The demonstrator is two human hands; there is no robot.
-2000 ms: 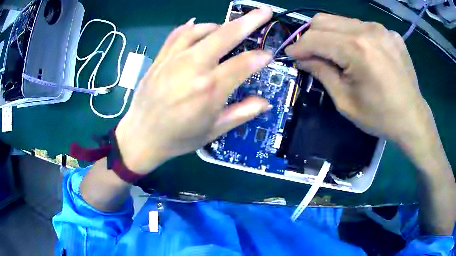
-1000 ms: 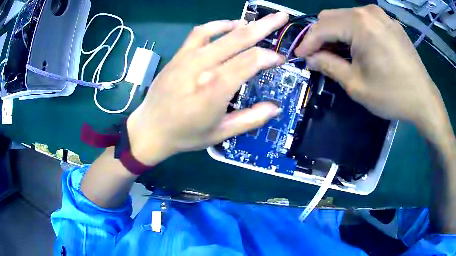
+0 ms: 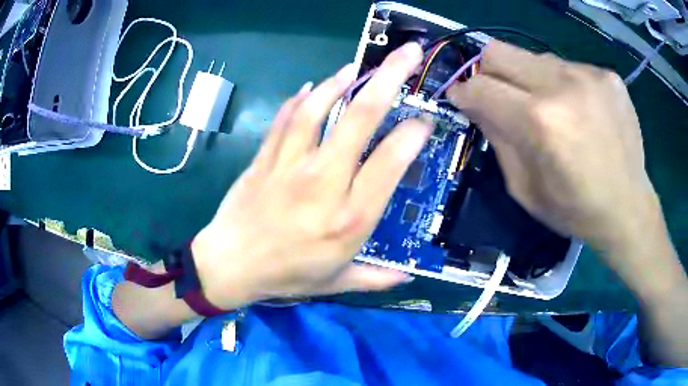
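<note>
The white housing (image 3: 554, 286) lies open in front of me, tilted on the green bench. The blue main board (image 3: 415, 219) sits at its left, beside a black cover (image 3: 483, 219). Thin red, yellow and black wires (image 3: 431, 64) rise at the board's far edge. My left hand (image 3: 302, 203) is spread over the housing's left side, fingers apart, fingertips near the wires. My right hand (image 3: 558, 128) is bent over the far right part, fingertips pinched at the purple-white lead (image 3: 462, 71); its grip is partly hidden. A white flat strip (image 3: 483, 298) hangs over the near edge.
A white power adapter (image 3: 207, 102) with a coiled cord (image 3: 139, 98) lies left on the bench (image 3: 249, 45). Another grey-white unit (image 3: 72, 75) stands at far left, a purple-white lead across it. More white parts (image 3: 641, 19) are at top right. A dark red strap (image 3: 198, 294) is on my left wrist.
My left hand has moved down and left, its thumb now lower, uncovering the wires and the housing's far left corner. My right hand stays near the purple-white lead, turned slightly more downward.
</note>
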